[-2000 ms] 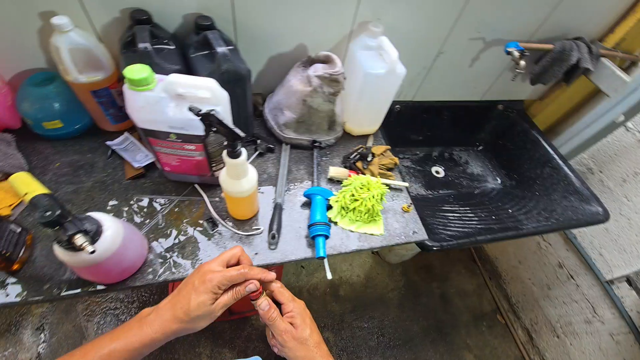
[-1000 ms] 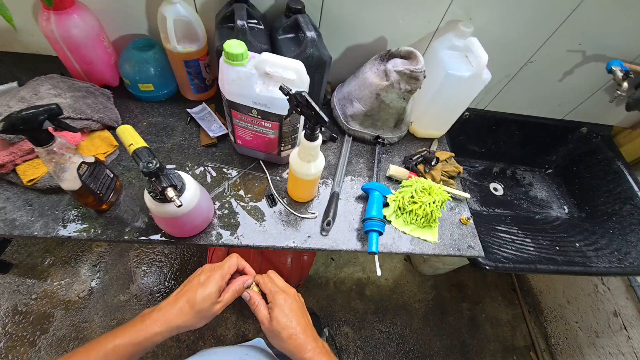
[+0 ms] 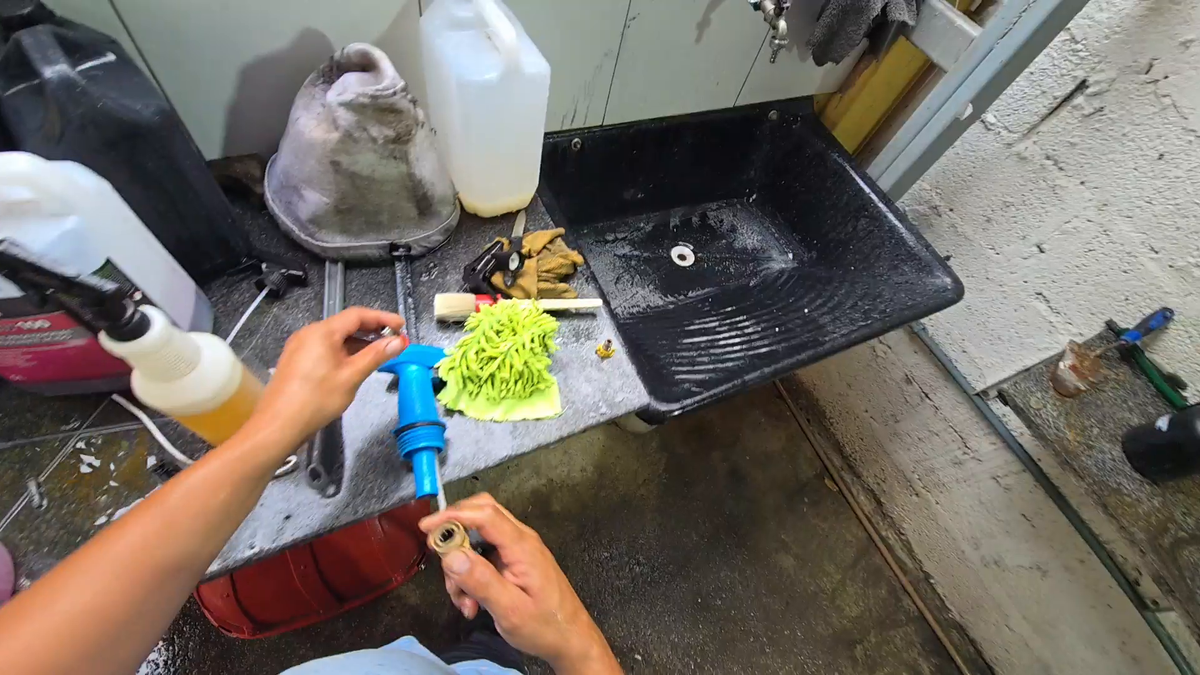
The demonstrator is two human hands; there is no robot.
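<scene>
My left hand (image 3: 323,373) is over the worktop beside the blue plastic pump handle (image 3: 414,394), with a small shiny piece with some red pinched between thumb and fingertips. Below the worktop's front edge, my right hand (image 3: 511,577) holds a small brass-coloured hollow fitting (image 3: 448,537), its round opening facing up. A lime-green microfibre mitt (image 3: 503,358) lies right of the blue handle. Another small brass fitting (image 3: 605,350) rests near the sink. Behind the mitt are a brush with a pale handle (image 3: 574,305) and a brown work glove (image 3: 542,262).
A black plastic sink (image 3: 741,272) adjoins the worktop on the right. A spray bottle (image 3: 192,370), a labelled white jug (image 3: 94,272), a translucent jug (image 3: 487,103) and a cloth-covered object (image 3: 361,159) stand on the worktop. A red drum (image 3: 314,567) is below.
My hands were together in front of the worktop; now they are apart, the left up beside the blue handle, the right still holding the brass fitting. The view has shifted right.
</scene>
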